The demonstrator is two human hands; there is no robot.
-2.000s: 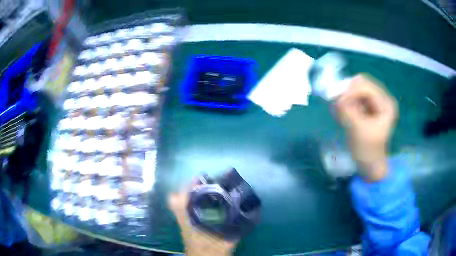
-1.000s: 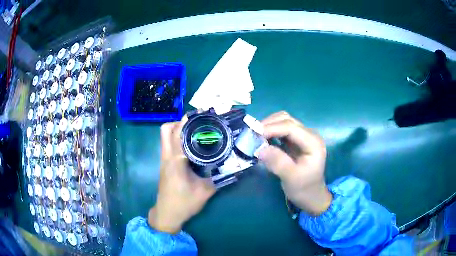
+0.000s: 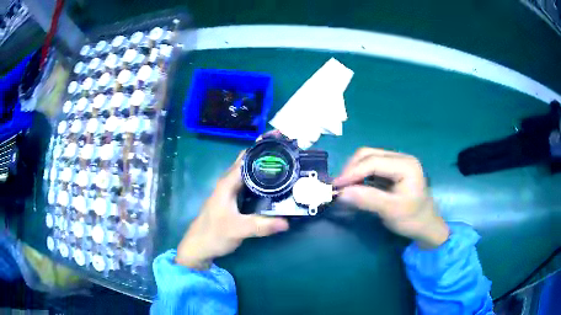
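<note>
A black lens housing [image 3: 270, 166] with a round lens and green reflections is in front of me, lens up. My left hand [image 3: 218, 224] holds it from the left and below, thumb along its lower edge. A white-capped motor [image 3: 312, 192] sits on the housing, right of the lens. My right hand [image 3: 390, 194] has its thumb and fingertips pinched at the motor's right side, on what look like its thin lead wires [image 3: 336, 191]. The fingertips partly hide the wires.
A small blue parts bin [image 3: 229, 103] holds dark and shiny bits. A white wipe [image 3: 317, 101] lies behind the housing. A blister tray [image 3: 161, 123] of white-capped motors fills the left. A black electric screwdriver [image 3: 510, 151] lies at right. A red-handled tool [image 3: 51, 31] shows at upper left.
The right hand went from empty-looking at the right to bringing the motor to the housing; the motor now sits cap up beside the lens. The fingertips moved from its body to its right side.
</note>
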